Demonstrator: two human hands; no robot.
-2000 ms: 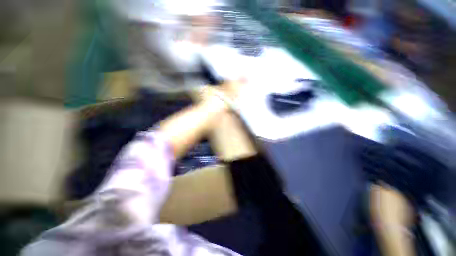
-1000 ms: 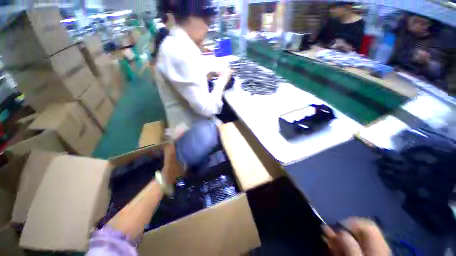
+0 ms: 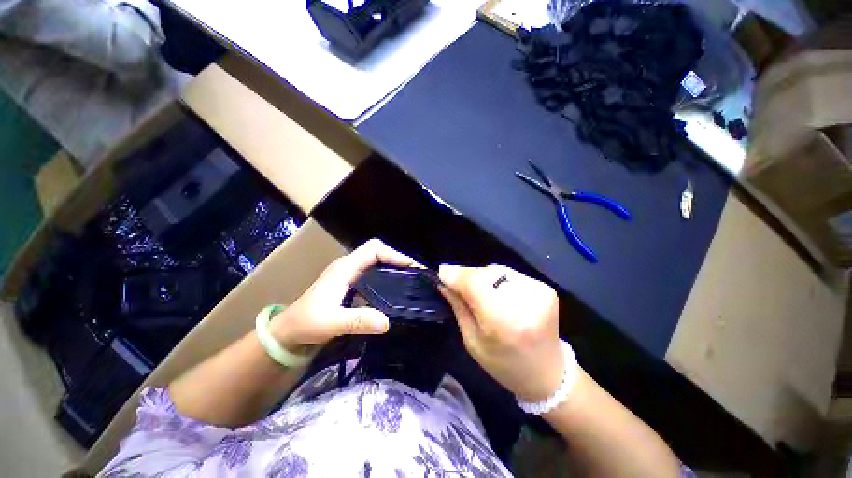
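A black plastic housing (image 3: 408,291) is held over my lap, its angular end facing up. My left hand (image 3: 338,301) grips its left side, with the thumb along the near edge. My right hand (image 3: 504,322) is at its right edge, fingers pinched against it; whether a small piece is between the fingers is hidden. Long-nose pliers (image 3: 566,207) with blue handles lie splayed on the dark mat (image 3: 476,121). A heap of small black pads (image 3: 621,79) lies at the mat's far right.
An open carton (image 3: 271,266) at the left holds black housings (image 3: 161,291) and shiny clear plastic. Another housing (image 3: 360,23) stands on the white bench (image 3: 271,42). A small pale tool (image 3: 687,201) lies at the mat's right. A person's grey clothing (image 3: 79,61) shows upper left.
The view has swung down to my lap. My left hand has left the carton and now holds a housing. My right hand has come from the mat's edge to that housing.
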